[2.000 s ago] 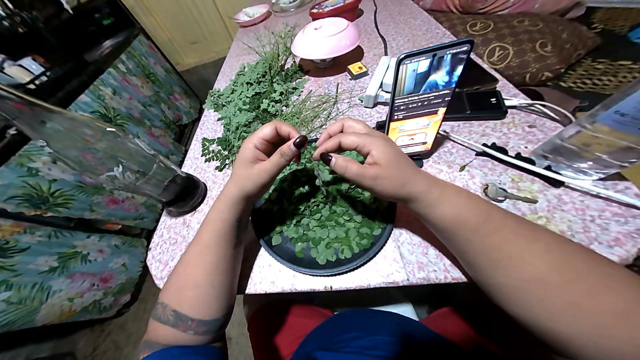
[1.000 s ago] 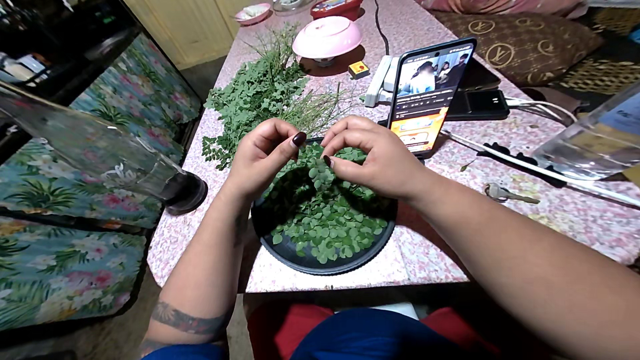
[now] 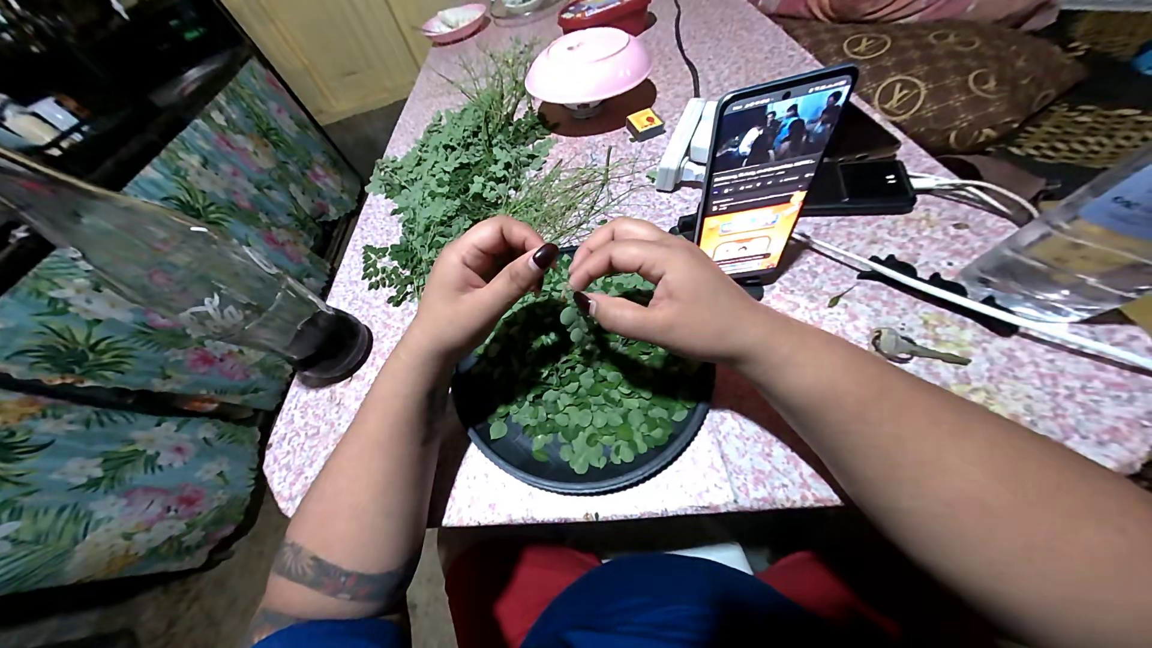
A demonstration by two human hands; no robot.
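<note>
My left hand [image 3: 486,283] and my right hand [image 3: 661,288] are raised over a round black tray [image 3: 585,486] that holds many small loose green leaves [image 3: 594,418]. Between thumb and fingers my right hand pinches a small leafy sprig [image 3: 573,326], which hangs down over the tray. The left thumb and fingertips are close together beside the top of the sprig; whether they grip its stem cannot be seen. Behind my hands lies a heap of leafy green stems [image 3: 450,171], with thin bare stalks [image 3: 576,193] at its right side.
A phone [image 3: 774,171] stands upright behind my right hand, near a white power strip [image 3: 688,144]. Farther back are a pink bowl [image 3: 589,67] and a small yellow box [image 3: 644,124]. Keys [image 3: 913,346] and white cables [image 3: 990,310] lie right; a glass vessel [image 3: 225,288] leans left.
The sprig under my right fingers shows more plainly than two seconds ago. Both hands stay over the tray with only small finger movements. The picture on the phone has changed.
</note>
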